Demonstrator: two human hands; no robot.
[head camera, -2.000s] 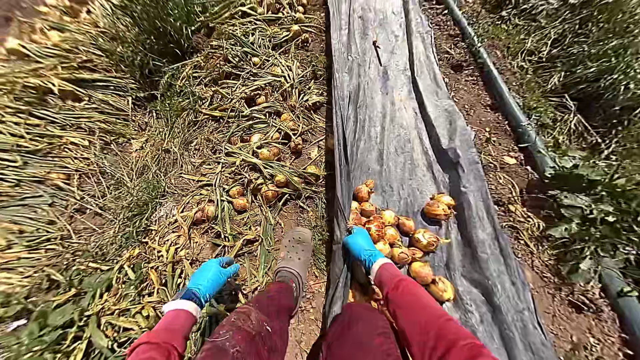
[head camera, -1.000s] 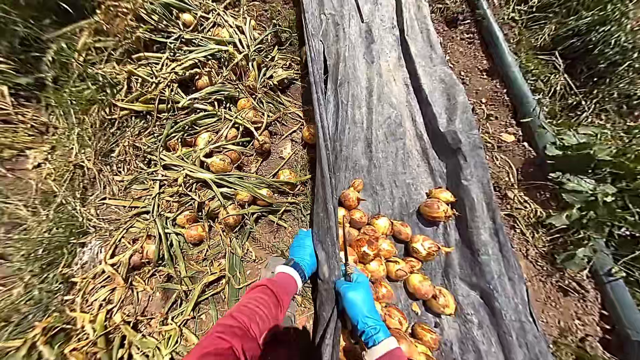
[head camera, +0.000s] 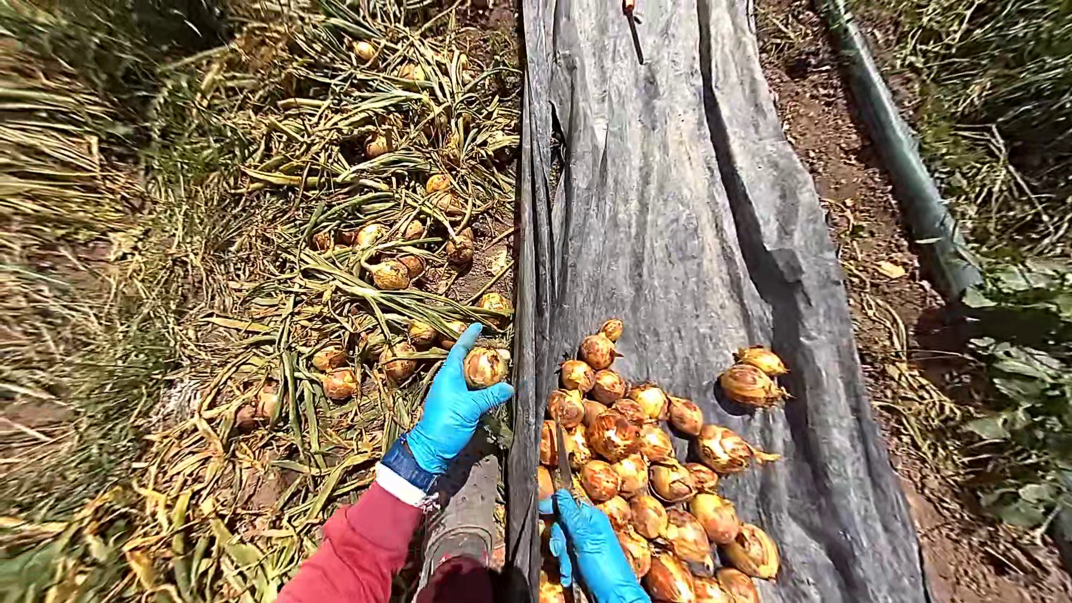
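Note:
My left hand (head camera: 456, 410), in a blue glove, holds an onion (head camera: 486, 368) between thumb and fingers, just left of the folded edge of a grey fabric sheet (head camera: 653, 251). My right hand (head camera: 590, 544), also gloved in blue, grips a knife (head camera: 562, 452) whose blade points up and away over a heap of onions (head camera: 613, 435) on the sheet. The knife's handle is mostly hidden in the fingers. Two onions (head camera: 748, 385) lie apart to the right of the heap.
Pulled onions (head camera: 390, 274) with long drying leaves cover the ground at left. Another thin tool (head camera: 634, 29) lies on the far part of the sheet. A green-grey hose or pipe (head camera: 909, 159) runs along the soil at right, beside leafy plants. A shoe (head camera: 465, 511) stands below my left hand.
A second ago both hands were close together near the sheet's left edge. Since then my left hand has moved forward and left, and an onion now shows in it.

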